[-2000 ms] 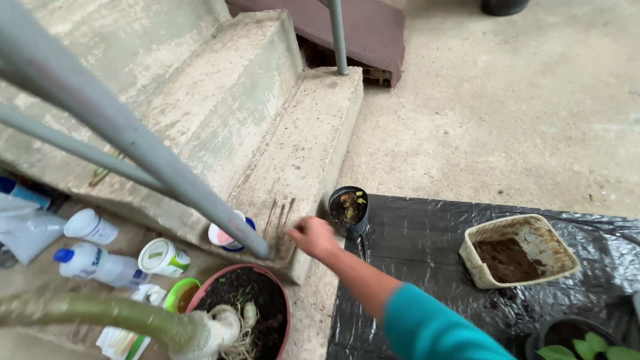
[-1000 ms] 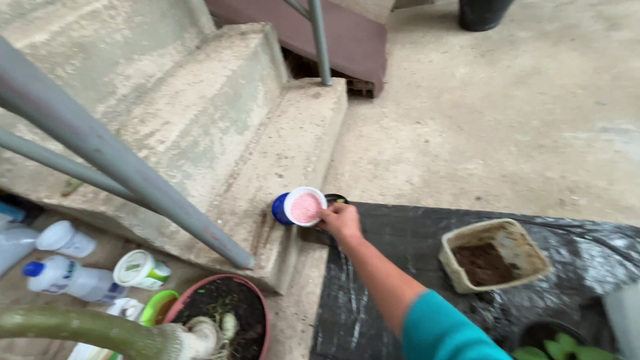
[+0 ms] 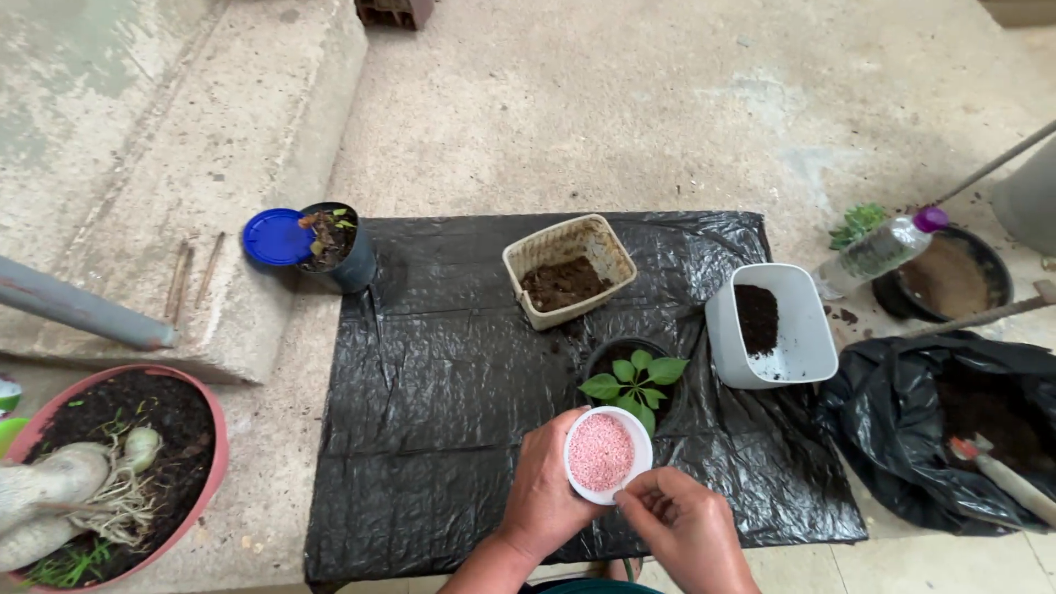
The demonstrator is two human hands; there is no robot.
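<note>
My left hand (image 3: pixel 549 487) is wrapped around a white plastic cup (image 3: pixel 643 437) filled with pink granules (image 3: pixel 601 452). The fingertips of my right hand (image 3: pixel 681 516) pinch at the cup's lower rim; whether they hold anything small is unclear. Just beyond the cup, a green-leaved plant (image 3: pixel 634 375) grows in a dark pot. A beige plastic basket (image 3: pixel 569 313) with brown soil stands farther back. At the right, a white square container (image 3: pixel 734 363) holds dark soil. The blue lid (image 3: pixel 279 237) lies at the left, against a black pot (image 3: pixel 355 264) with a small plant.
Black plastic sheeting (image 3: pixel 429 495) covers the work area. A reddish pot (image 3: pixel 216 462) with a thick-rooted plant and concrete steps (image 3: pixel 280 148) are at the left. At the right are a black soil bag (image 3: pixel 874 412) with a trowel, a bottle (image 3: pixel 874 256) and a black basin (image 3: pixel 1002 280).
The cup of pink granules has moved from beside the steps to in front of me, now in my left hand. The blue lid is off it. The view has swung right.
</note>
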